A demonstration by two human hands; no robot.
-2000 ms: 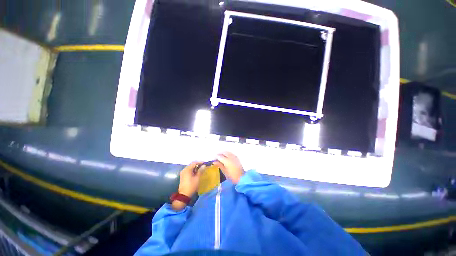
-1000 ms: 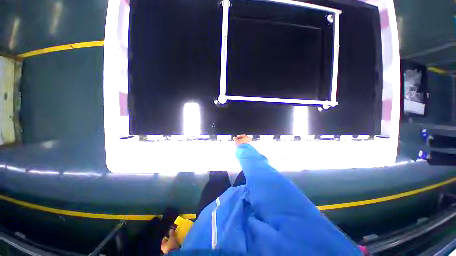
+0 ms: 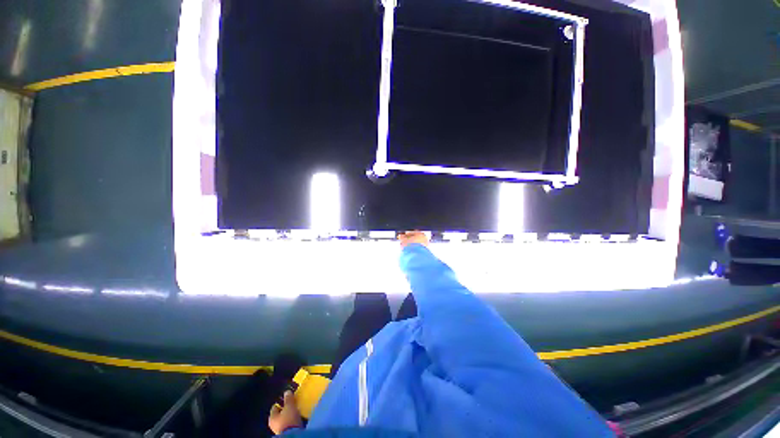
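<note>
A large glossy black display panel (image 3: 282, 111) lies in a white foam tray (image 3: 428, 267). A row of small white tabs runs along the panel's near edge. My right hand (image 3: 414, 238) is at the middle of that edge, its fingertips on or just over the tabs; whether it pinches a small piece cannot be told. My left hand (image 3: 285, 416) is low at the bottom of the picture, holding a yellow backing sheet (image 3: 310, 391) away from the tray. A thin white suction-cup frame (image 3: 479, 172) rests on the panel.
Green floor with yellow lines (image 3: 103, 75) surrounds the tray. A pale board or pallet (image 3: 13, 167) is at the far left. A dark object with a whitish patch (image 3: 708, 158) is at the right, with a dark piece of equipment (image 3: 753, 261) below it. Metal rails (image 3: 693, 398) cross the lower right.
Two seconds ago both hands were together at the yellow sheet. My right hand has since moved forward to the panel edge, and my left hand down with the sheet. Little differs from one second ago.
</note>
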